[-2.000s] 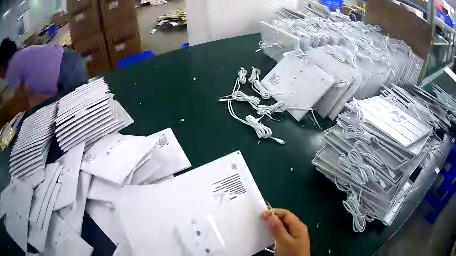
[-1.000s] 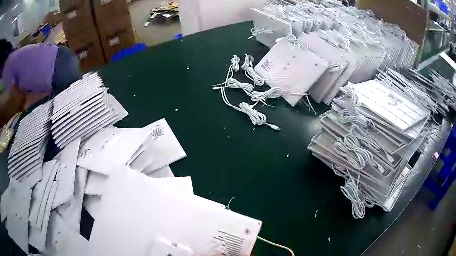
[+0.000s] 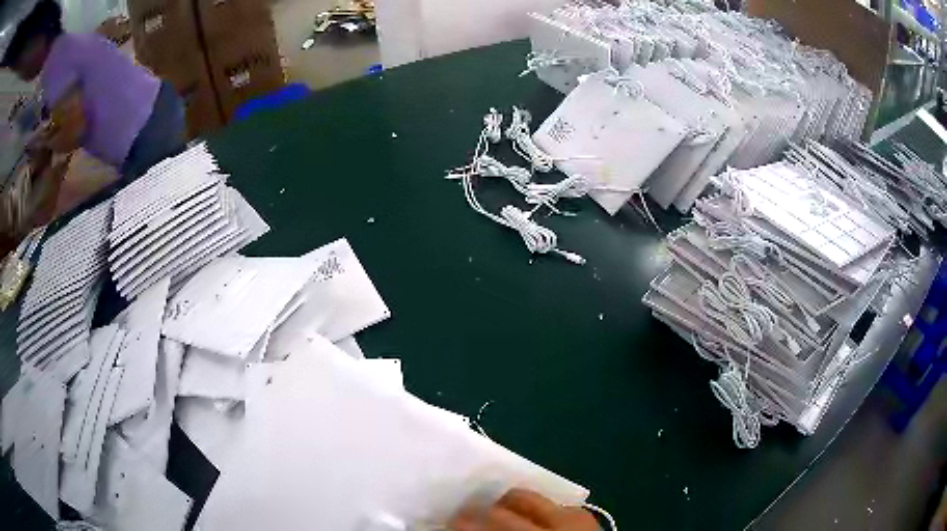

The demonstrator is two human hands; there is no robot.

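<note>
A white flat rear housing (image 3: pixel 343 436), smooth face up, lies tilted at the bottom centre, close to me, over other loose housings. My right hand (image 3: pixel 524 510) is blurred and cut off by the bottom edge, over the housing's lower right part. Its fingertips are hidden, so I cannot tell whether it grips the housing. A short bit of white cable (image 3: pixel 600 514) shows beside the housing's right corner. My left hand is not in view.
Loose housings (image 3: pixel 223 301) and slanting stacks (image 3: pixel 166 223) stand at left. Bundled white cables (image 3: pixel 530 187) lie mid-table. Cabled housings (image 3: pixel 779 301) are piled at right, with leaning rows (image 3: pixel 716 104) behind. The dark green tabletop (image 3: pixel 467 332) curves at right. A person (image 3: pixel 104 99) bends at far left.
The held-up housing has tilted and turned, its print no longer clearly visible. My right hand left the view, then came back lower, over the housing. The person at far left has shifted right.
</note>
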